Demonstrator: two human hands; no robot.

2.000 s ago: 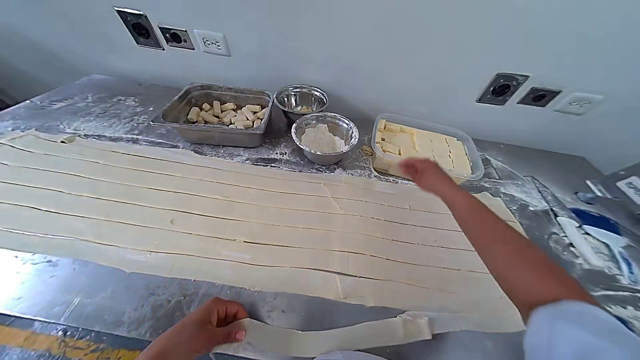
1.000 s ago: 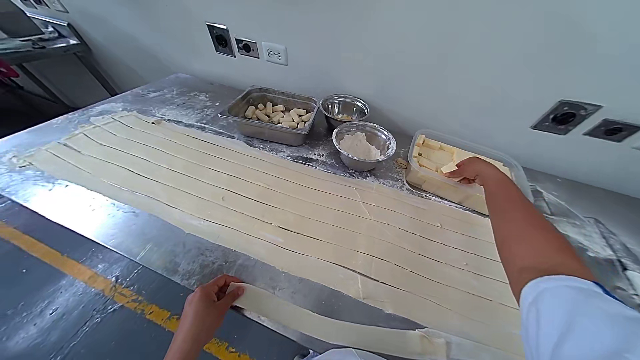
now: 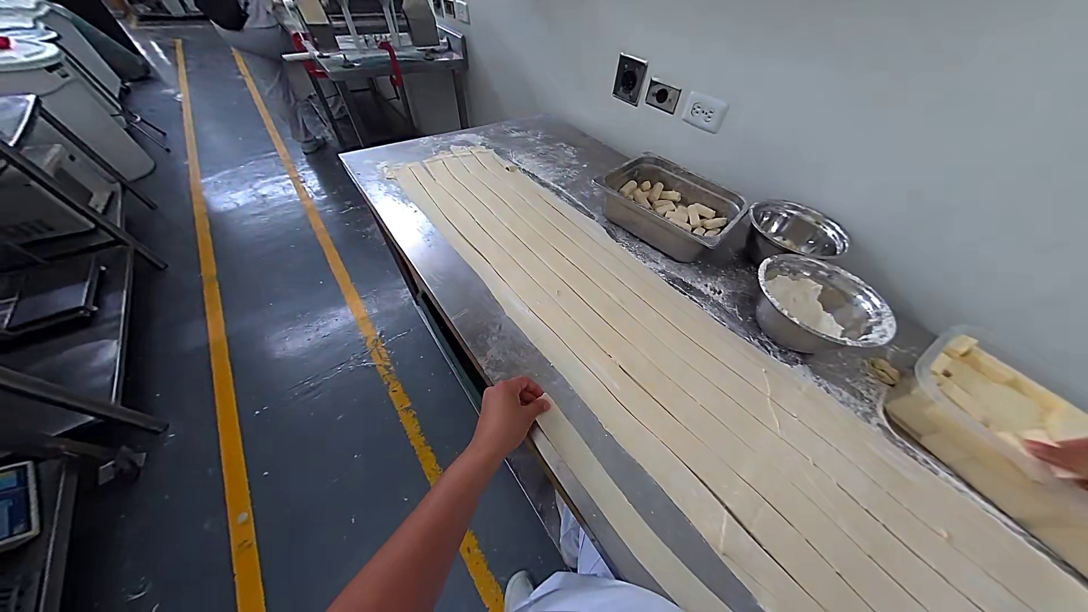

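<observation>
My left hand pinches the far end of a separate dough strip along the near edge of the steel table. Beside that strip lies a long sheet of dough, cut lengthwise into several strips. At the right edge, my right hand is blurred and partly out of view, at the front of a clear plastic container of pale yellow blocks, probably cheese. Its fingers seem to be on a pale piece, but the grip is unclear.
Behind the dough stand a steel pan of short pale pieces, an empty-looking steel bowl and a bowl of flour. Wall outlets are above. A person stands by a far table; metal racks line the left.
The view has swung far to the left. My left hand still holds the strip's end. My right hand stays at the plastic container, where one second ago it held a pale yellow block.
</observation>
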